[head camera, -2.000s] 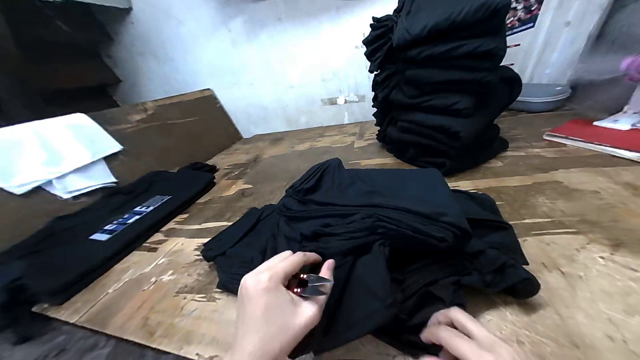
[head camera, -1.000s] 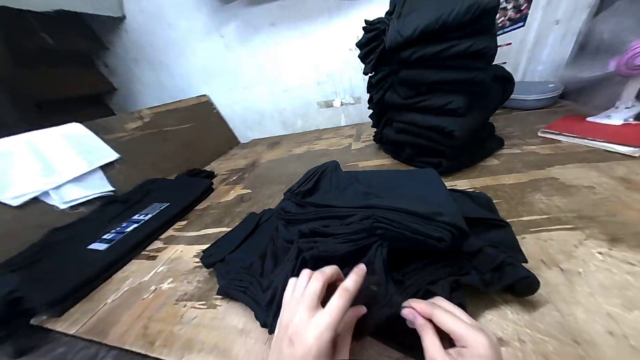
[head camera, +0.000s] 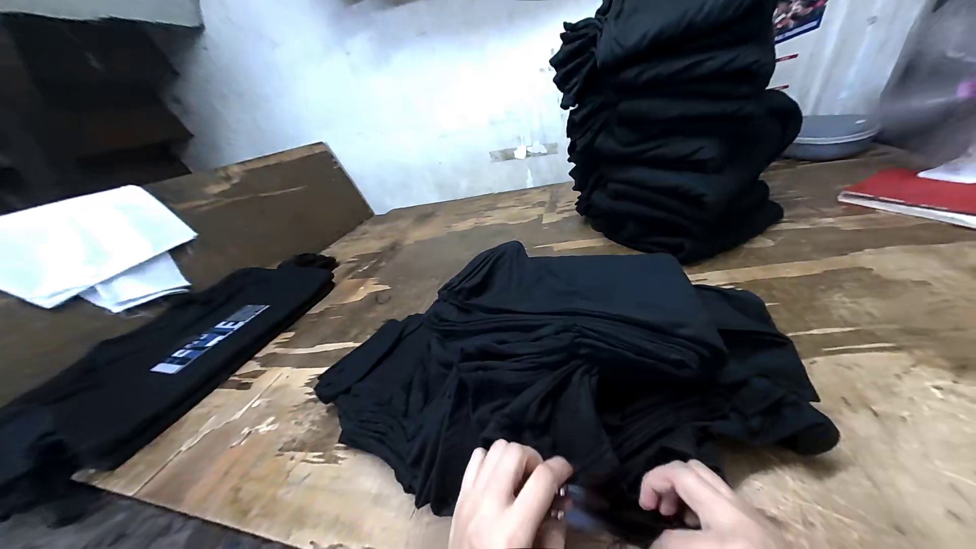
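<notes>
A pile of folded black garments (head camera: 579, 328) lies on the worn wooden table in front of me. At its near edge my left hand (head camera: 507, 492) has its fingers curled around a small metal tool (head camera: 572, 507), blurred, perhaps thread snips; its blades point toward the right hand. My right hand (head camera: 698, 503) is bent over the black cloth at the near right edge of the pile, fingertips curled on the fabric. What lies between its fingers is hidden.
A tall stack of folded black garments (head camera: 679, 130) stands behind the pile. Left lie black garments with a printed panel (head camera: 210, 339) and white cloths (head camera: 91, 240) by a wooden board (head camera: 267, 191). At right are a red book (head camera: 907, 191) and a grey basin (head camera: 831, 137).
Two seconds ago the metal tool showed upright in my left hand; now it is lower, pointing right. Both hands have shifted slightly at the near edge of the cloth.
</notes>
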